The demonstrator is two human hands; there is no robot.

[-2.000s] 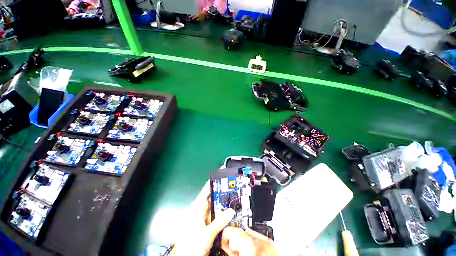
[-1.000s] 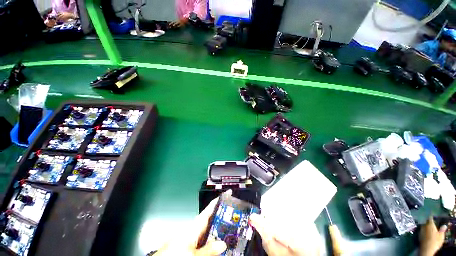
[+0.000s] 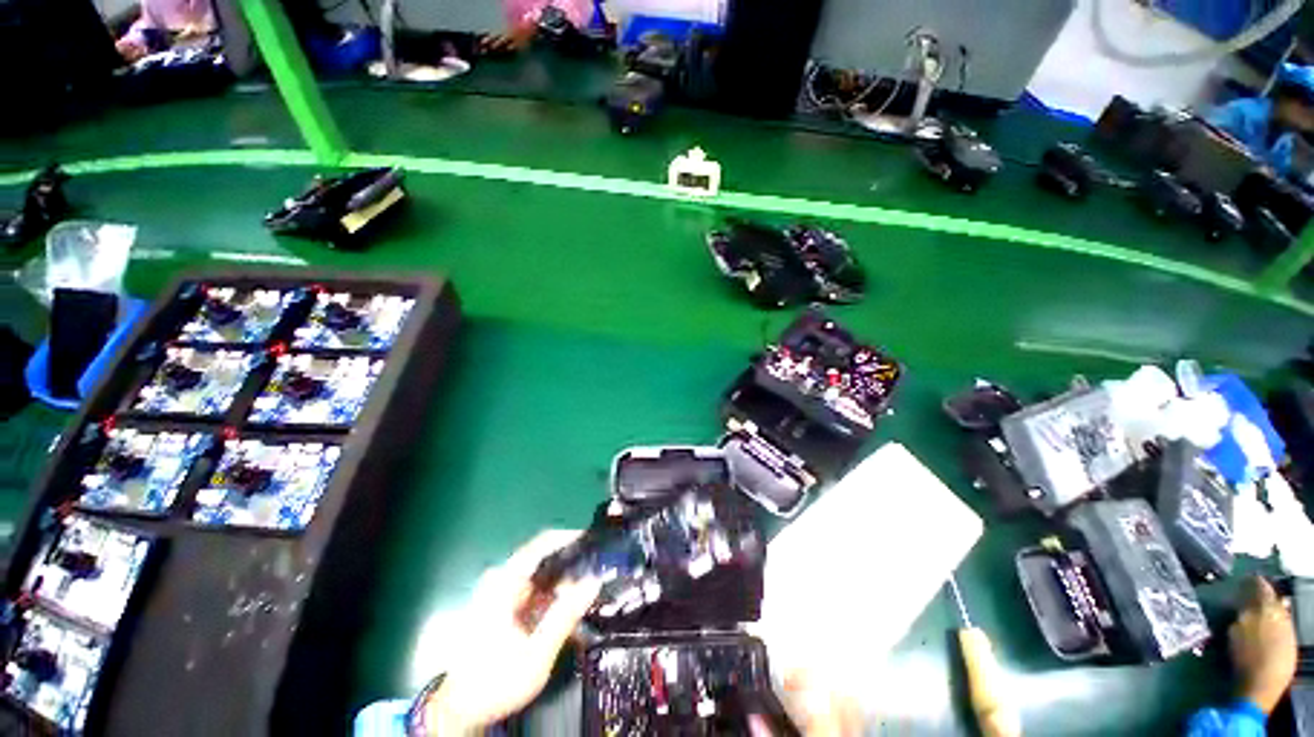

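Observation:
My left hand [image 3: 526,634] holds a circuit board [image 3: 656,554], blurred and tilted, over the upper half of an open black housing [image 3: 742,583]. The lower half [image 3: 677,691] lies open nearer me, with small pale parts and a red wire inside; the bottom edge of the picture cuts it off. An oval hinged cover with a pale rim [image 3: 670,475] sits at the housing's far end. My right hand [image 3: 824,698] is low in the picture at the right side of the lower half, blurred; its fingers and grip are unclear.
A black tray [image 3: 216,619] with boards in pockets stands left. A white sheet [image 3: 894,547] and a pale-handled tool [image 3: 984,684] lie right. Open housings [image 3: 829,374] lie beyond; film-covered units [image 3: 1138,576] lie right. Another person's hand [image 3: 1264,641] is at the right edge.
The board, held upright with its face visible before, has moved up and tilted over the housing. The housing's lower half now shows open below it. My right hand has moved down, off the board.

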